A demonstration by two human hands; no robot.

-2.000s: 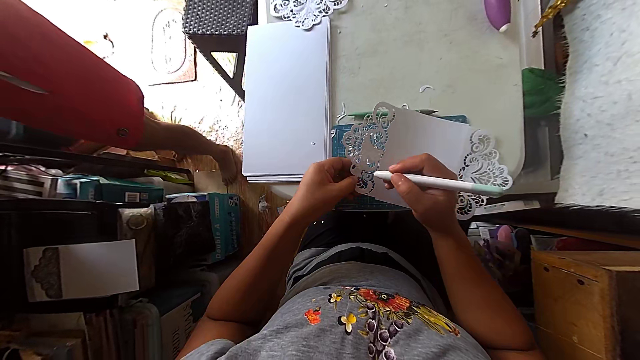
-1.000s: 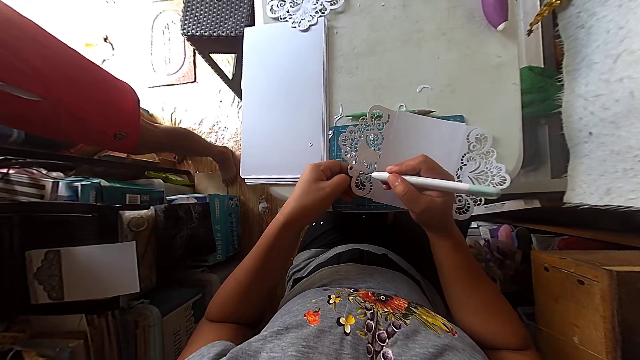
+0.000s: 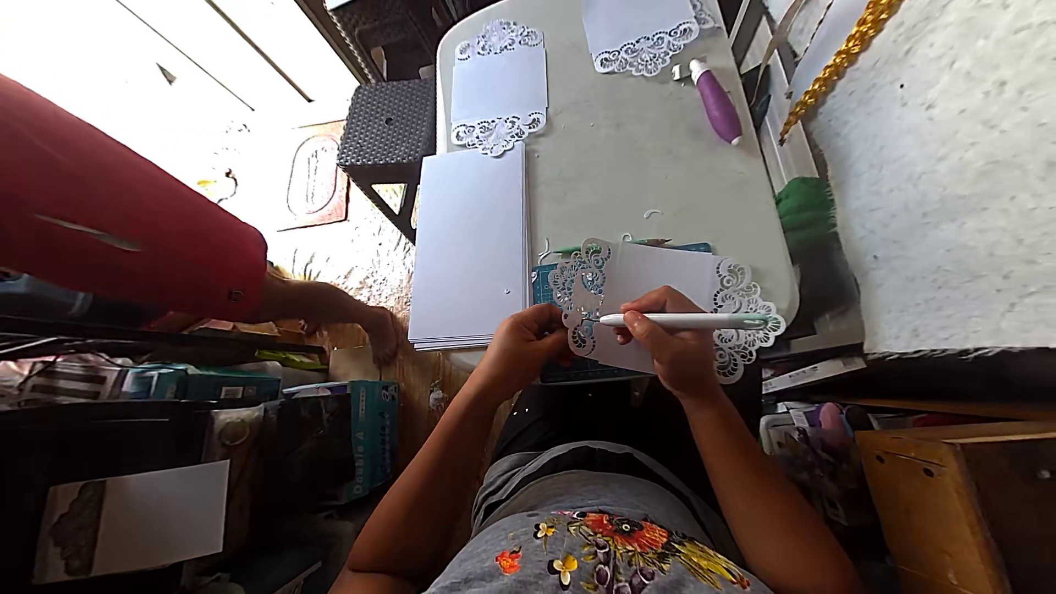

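My left hand pinches the left edge of a white paper card with lacy cut-out borders at both ends. In my right hand is a white pen-shaped tool, its tip at the card's left lace border. The card lies tilted above a teal cutting mat, which it partly hides. A green pencil lies behind the card, beside small curled paper scraps. What kind of tip the tool has cannot be told.
A stack of white paper covers the table's left side. Beyond are a finished-looking lace-edged card, another lace-edged card and a purple-handled tool. A dark woven stool adjoins the table. Another person's leg is at left.
The view has shifted to show more of the table's far part. Both hands keep their hold on the card and the pen-shaped tool.
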